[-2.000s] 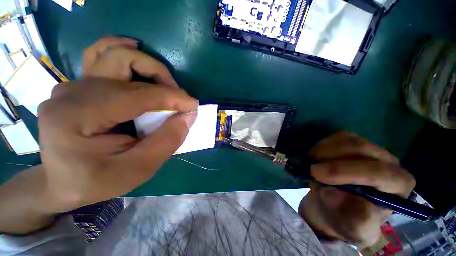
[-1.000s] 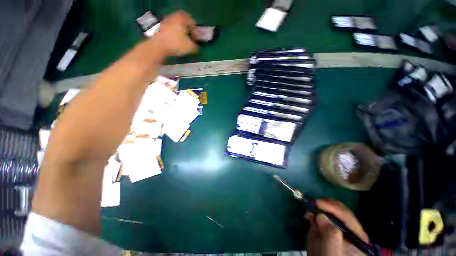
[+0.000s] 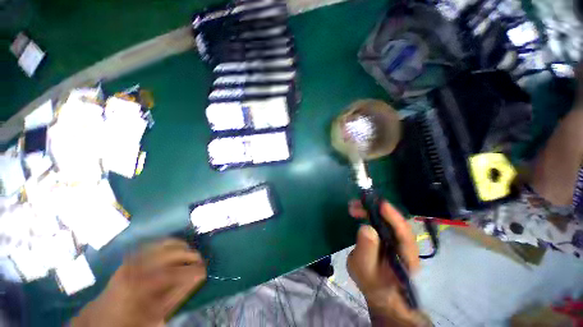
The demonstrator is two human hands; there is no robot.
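Observation:
My right hand holds the black soldering iron. The iron's tip end is at the round tan pot, over its shiny contents. My left hand is blurred at the lower left, with fingers bent. A short silvery wire shows beside its fingertips; whether the fingers hold it cannot be told. A single phone housing with a white face and black frame lies slightly tilted on the green mat, just above my left hand.
A stack of overlapping phone housings stands beyond the single one. White LCD modules with orange tails are spread at left. A black holder with a yellow sponge is at right, with a dark bag-like bundle behind. Another person's arm shows at the right edge.
The view has turned right. My left hand has come back from the far edge to the near left. A single housing now lies in front of the stack. The iron's tip has moved to the pot.

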